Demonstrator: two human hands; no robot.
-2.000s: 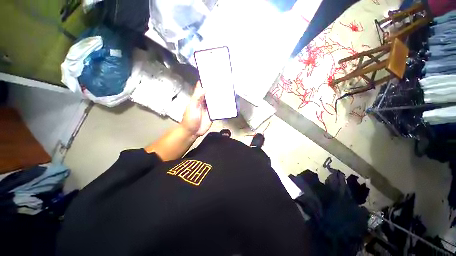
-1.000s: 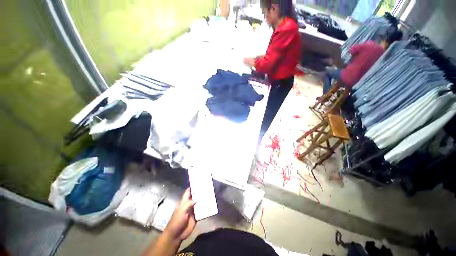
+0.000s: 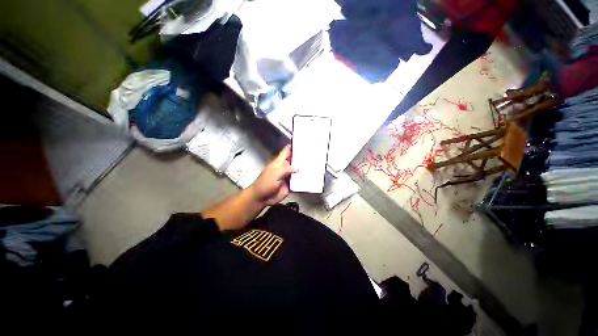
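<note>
My left hand (image 3: 274,178) holds a mobile phone (image 3: 310,154) upright in front of my black top. The phone has a thin dark edge and a glowing white screen with nothing readable on it. My fingers and thumb are at its left side. The phone is in front of the near end of a white table (image 3: 351,105). A navy garment (image 3: 377,36) lies crumpled on that table, cut off by the top edge. My right hand is not in view.
A white sack with blue plastic (image 3: 160,115) stands by the green wall. White packages (image 3: 216,144) lie under the table end. Red strands (image 3: 410,134) litter the floor at right, by a wooden stool (image 3: 513,146) and hanging garments (image 3: 574,190). A person's red clothing (image 3: 469,20) shows at the top.
My view has tilted back down from the wider room. The table and co-worker have moved up towards the top edge, and more of my arm and top shows. The phone remains in my left hand.
</note>
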